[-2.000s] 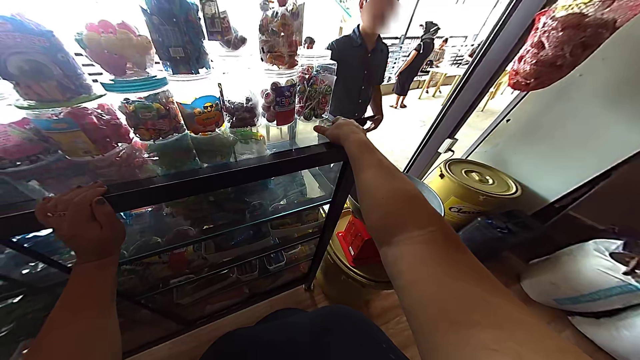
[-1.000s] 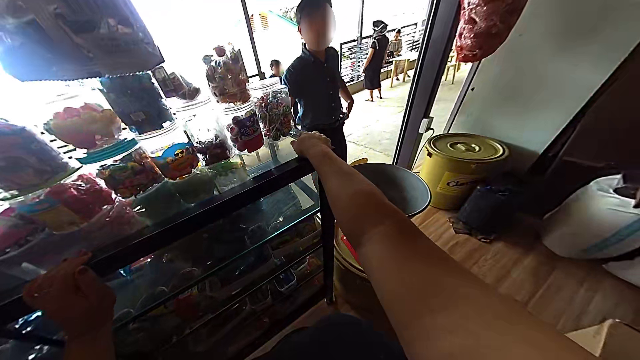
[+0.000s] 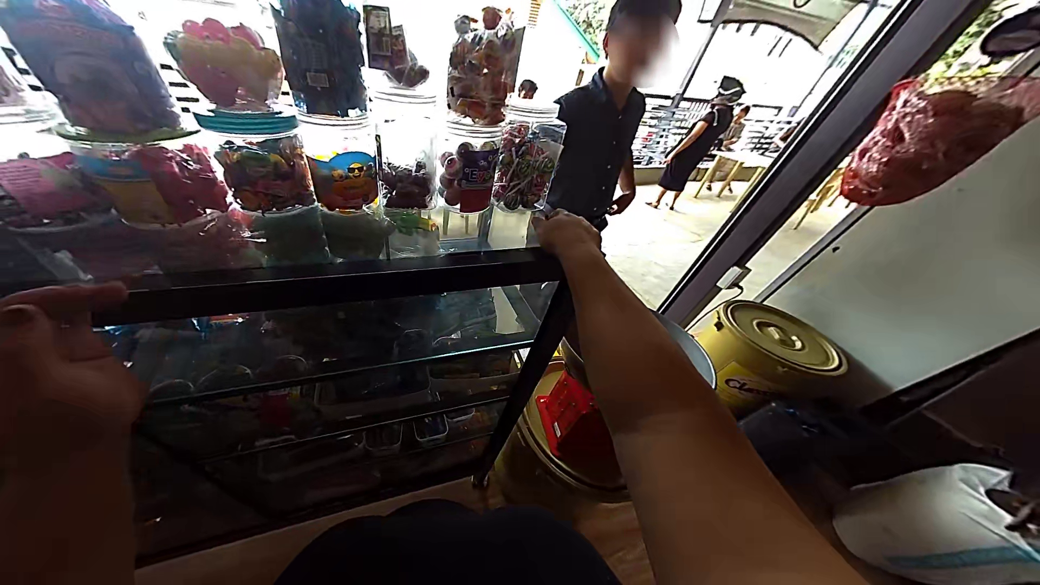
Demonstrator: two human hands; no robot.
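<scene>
My left hand (image 3: 69, 357) rests at the left end of the black frame edge (image 3: 349, 280) of a glass display case, fingers over the rim, holding no object that I can see. My right hand (image 3: 569, 236) lies on the case's right corner; whether something small is under its fingers cannot be told. Behind the edge, on the glass top, stand clear plastic candy jars, among them a jar of wrapped lollipops (image 3: 524, 162), a jar of round candies (image 3: 469, 175) and a jar with a teal lid (image 3: 246, 122). Shelves (image 3: 341, 366) with small containers show below.
A person in a dark shirt (image 3: 597, 146) stands beyond the case's right corner. Right of the case are a red object (image 3: 569, 414) on a large round tin, a gold lidded tin (image 3: 772, 345) and a white sack (image 3: 934, 520). A red bag (image 3: 918, 146) hangs by the doorway.
The view swung right and came back. Both hands stay along the case edge. The person in the dark shirt remains near the right corner.
</scene>
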